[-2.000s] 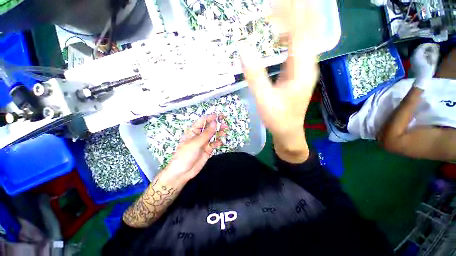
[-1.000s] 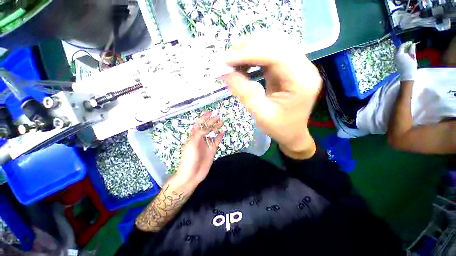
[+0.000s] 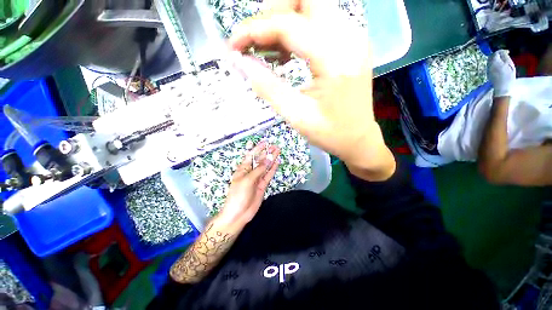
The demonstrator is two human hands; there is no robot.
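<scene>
My left hand [image 3: 249, 184] is palm up over the translucent near parts tray [image 3: 325, 175], holding small white and silvery workpieces [image 3: 268, 157] at its fingers and palm. The tray is full of white and green parts. My right hand [image 3: 330, 91] is raised above the right part of the pale machine plate [image 3: 142, 115], thumb and index fingertips close to each other near the end of the feed track [image 3: 175, 30]. It is overexposed, and I cannot tell whether anything is between the fingertips. It hides part of the machine and the far parts tray [image 3: 390, 30].
The steel bowl feeder [image 3: 85, 42] is at upper left. A threaded rod [image 3: 145, 134] and black air fittings [image 3: 51, 158] sit at the machine's left. Blue bins [image 3: 66, 221] stand below. A neighbouring person's gloved hand [image 3: 501, 72] is at right beside a parts-filled bin [image 3: 431, 91].
My right hand has moved left and up over the machine towards the feed track end. My left hand stays over the near tray, its fingers now closer together. The whole view has shifted slightly.
</scene>
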